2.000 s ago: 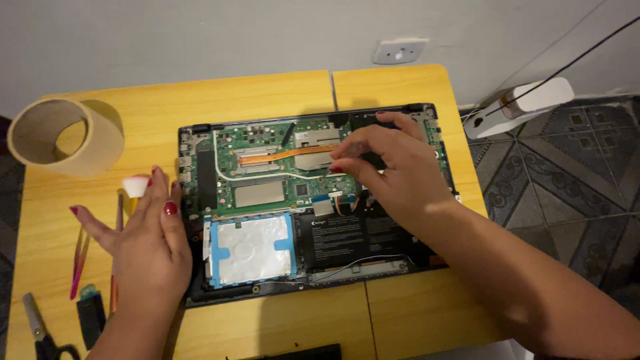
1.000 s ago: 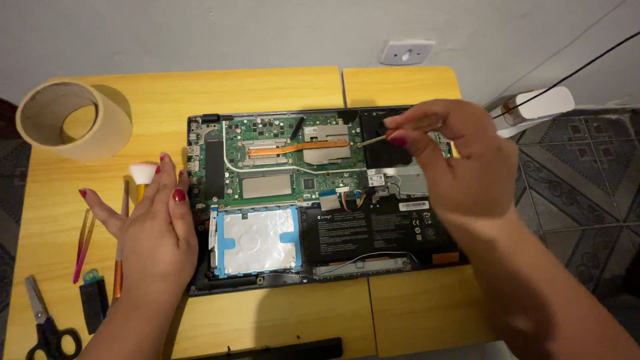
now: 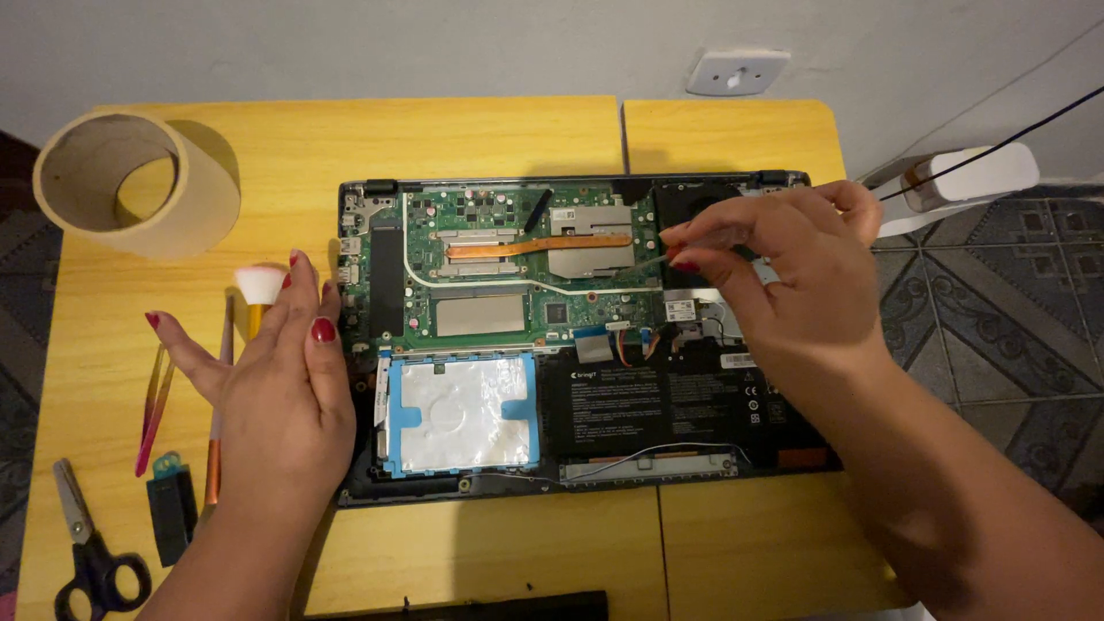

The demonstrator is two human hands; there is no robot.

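An opened laptop (image 3: 483,492) lies on the yellow wooden table with its inside showing. A copper heat pipe (image 3: 539,246) crosses the green circuit board (image 3: 565,297). Below the board are a drive with blue tape edging (image 3: 466,414) and a black battery (image 3: 638,405). My right hand (image 3: 793,267) pinches a small screwdriver (image 3: 681,252) with a clear handle; its thin shaft points left at the lower right of the silver plate (image 3: 591,220). My left hand (image 3: 276,379) rests with fingers spread at the laptop's left edge, holding nothing. The fan (image 3: 707,200) is partly hidden by my right hand.
Left of the laptop lie a makeup-type brush (image 3: 259,285), another slim brush (image 3: 214,457), pink tweezers (image 3: 153,414), scissors (image 3: 90,552) and a small black item (image 3: 172,509). A wide tape roll (image 3: 185,194) stands at the back left. A long black part (image 3: 517,606) lies at the front edge.
My right hand first moved up and right from the heat pipe's right end, then came lower with the screwdriver shaft near the silver plate. My left hand stays at the laptop's left edge.
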